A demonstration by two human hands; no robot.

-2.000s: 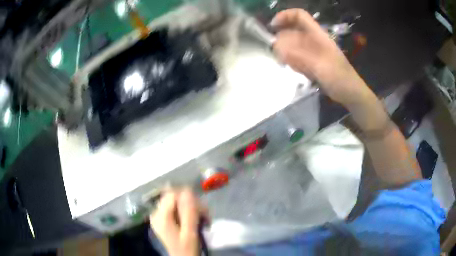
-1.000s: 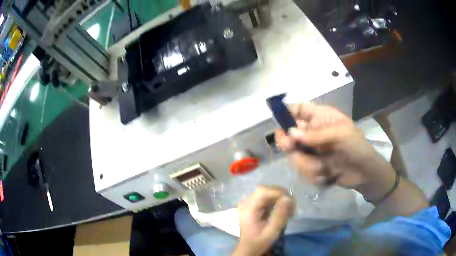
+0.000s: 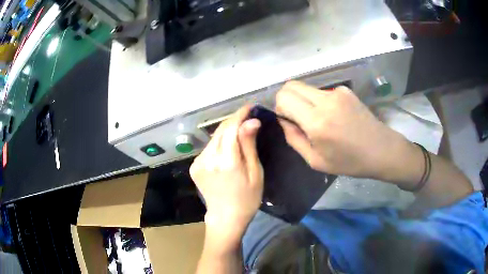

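Note:
A black housing shell [image 3: 289, 174] is held over the lap, in front of the machine, tilted with one corner towards me. My left hand [image 3: 230, 171] grips its left upper side, thumb near the top edge. My right hand [image 3: 334, 134] is at its upper right edge, fingers bent over it. A dark strip panel [image 3: 261, 112] seems to lie along the shell's top edge between the two hands; most of it is hidden by the fingers.
The white-topped press [image 3: 241, 69] stands just beyond the hands, with its black fixture [image 3: 187, 27], green start buttons [image 3: 184, 143] and lit power switch [image 3: 152, 150]. An open brown carton [image 3: 112, 200] is below left. An orange-brown bin [image 3: 428, 24] is at the far right.
My hands have come together on a black shell over the lap. The strip panel, held up in my right hand before, is now at the shell's edge. The view has shifted down.

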